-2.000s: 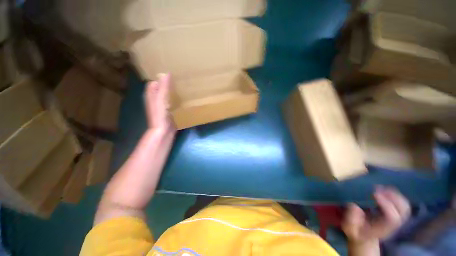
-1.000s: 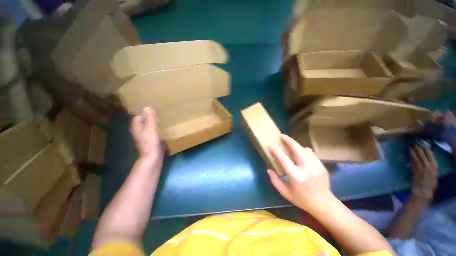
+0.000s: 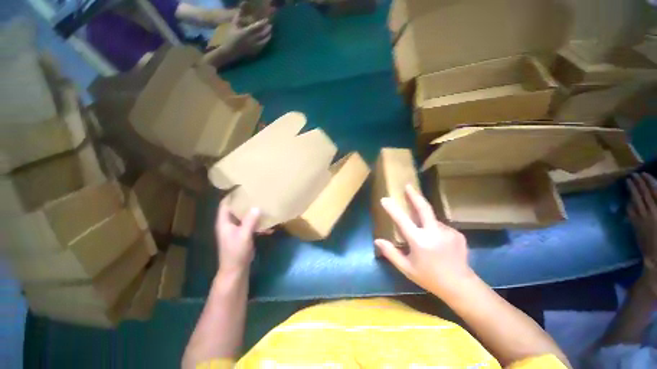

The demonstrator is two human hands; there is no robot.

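Note:
An open mailer box (image 3: 331,202) lies tilted on the dark green table in front of me, its lid (image 3: 277,169) folded out to the left. My left hand (image 3: 241,234) pinches the lid's near left corner between thumb and fingers. A closed box (image 3: 395,173), narrow and plain brown, stands just right of the open box. My right hand (image 3: 428,245) rests on its near end, fingers spread over the top and thumb at its left side.
Stacked boxes (image 3: 94,238) lean at the left, with another open carton (image 3: 191,115) behind. Waiting boxes (image 3: 497,198) with lids up cluster at the right. Another person's hands (image 3: 248,36) hold cardboard at the top left. A hand (image 3: 643,209) shows at the right edge.
The open box has turned, its lid now pointing left, and my left hand has shifted from its side to the lid corner. The closed box stands more upright in line with me, under my right hand.

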